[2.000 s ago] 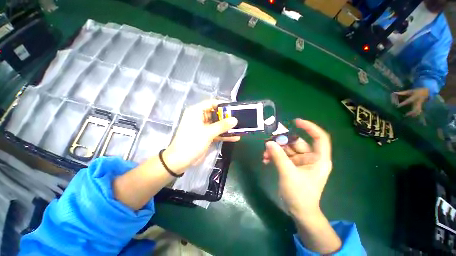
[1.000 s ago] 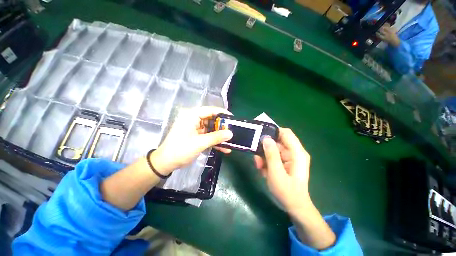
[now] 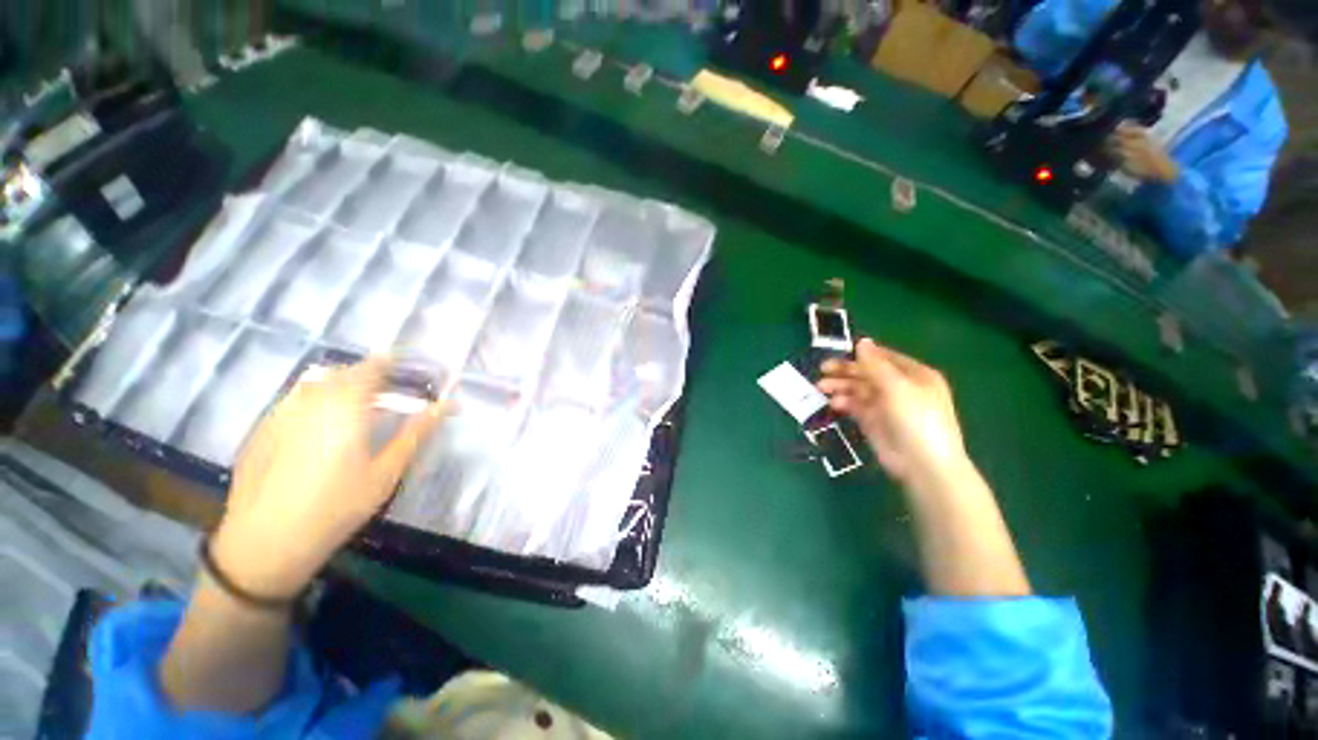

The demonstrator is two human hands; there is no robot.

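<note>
My left hand [image 3: 311, 470] is over the left part of the parts tray [image 3: 217, 470], at the pocket with the phone housings [image 3: 330, 362]; it is blurred and covers most of them, so its grip cannot be told. My right hand [image 3: 903, 412] is over the green surface, its fingers at the small display pieces. One display module with a white border [image 3: 830, 327] lies just above the fingertips. A white rectangular piece [image 3: 792, 390] lies to their left. Another white-bordered display module [image 3: 836, 450] lies below. Whether my right fingers hold a piece cannot be told.
A wrinkled translucent liner [image 3: 463, 275] covers the tray pockets. Stacked black-and-gold housings [image 3: 1113, 405] lie at the right. A black bin [image 3: 1229, 578] is at the right edge. A rail [image 3: 997, 231] crosses the far side. A person in a blue smock [image 3: 1229, 145] is opposite.
My hands have moved apart. The phone held between them is no longer visible there. My left hand has moved left over the tray housings. Display pieces now show on the green surface by my right hand.
</note>
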